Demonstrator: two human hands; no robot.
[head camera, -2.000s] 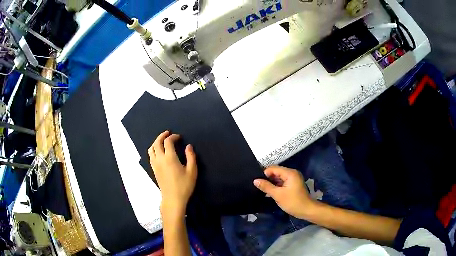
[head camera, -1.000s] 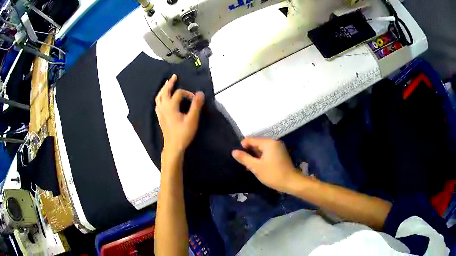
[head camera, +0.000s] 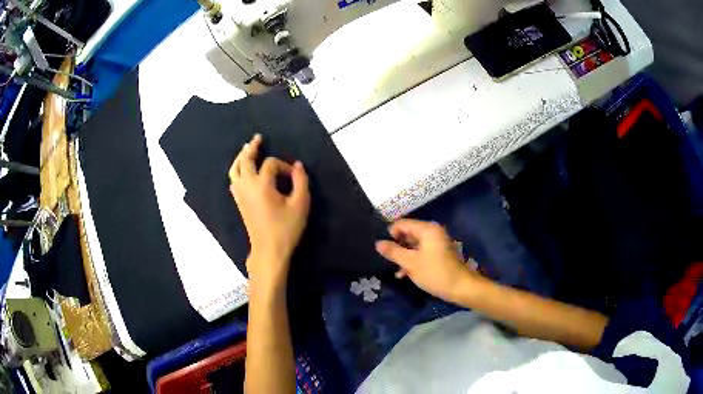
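The black cut panel (head camera: 231, 154) lies flat on the white table, its top end at the presser foot and needle (head camera: 294, 88) of the sewing machine (head camera: 262, 35). My left hand (head camera: 270, 196) rests on the middle of the panel, thumb and index finger curled to a ring, other fingers extended; whether it pinches cloth cannot be told. My right hand (head camera: 422, 252) pinches the panel's right edge at the table's front edge. The panel's lower end hangs over the front edge toward my lap.
A long black piece (head camera: 131, 208) lies at the table's left end. A smartphone (head camera: 518, 40) and a small box with multicoloured contents (head camera: 586, 58) lie at the right. A red basket (head camera: 196, 369) is below the table, and dark cloth lies at the right.
The panel was bunched near my left hand a second ago and now lies flatter, its right edge straighter. My right hand has moved slightly right and down. The camera view has shifted a little.
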